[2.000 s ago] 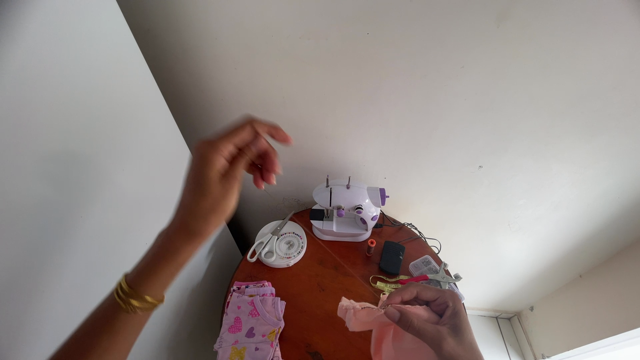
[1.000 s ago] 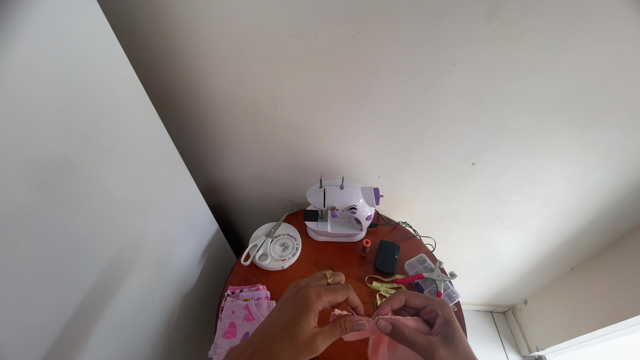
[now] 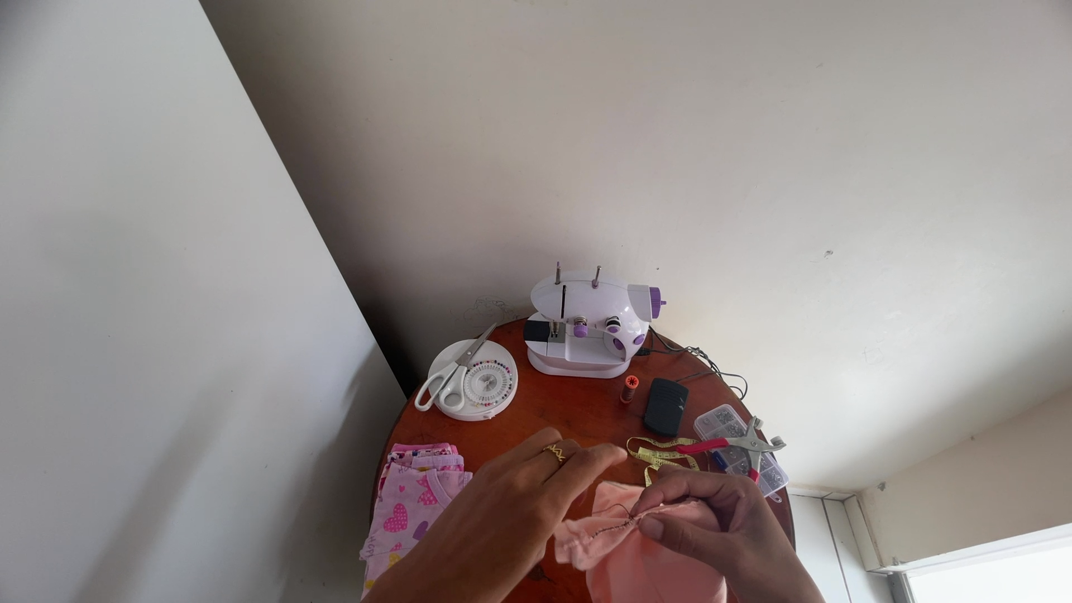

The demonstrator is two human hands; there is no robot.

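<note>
My right hand (image 3: 712, 523) pinches a peach-coloured cloth (image 3: 657, 569) near its upper edge, where a dark line of stitches and a small loop of thread run along a fold. Just left of the cloth is my left hand (image 3: 511, 511), with a ring on one finger and its back to the camera. Its index finger points right above the cloth. Whether its fingertips hold a needle or thread is hidden.
A mini sewing machine (image 3: 590, 322) stands at the table's back. Around lie scissors (image 3: 456, 373), a pin wheel (image 3: 488, 383), a thread spool (image 3: 629, 389), a black foot pedal (image 3: 667, 407), a tape measure (image 3: 662, 452), red-handled pliers (image 3: 737, 444), a plastic case (image 3: 724, 423) and folded pink clothes (image 3: 410, 511).
My left hand was raised high on the left, then came down to the cloth beside my right hand. Now it has shifted slightly, showing more of the stitched edge. My right hand keeps hold of the cloth.
</note>
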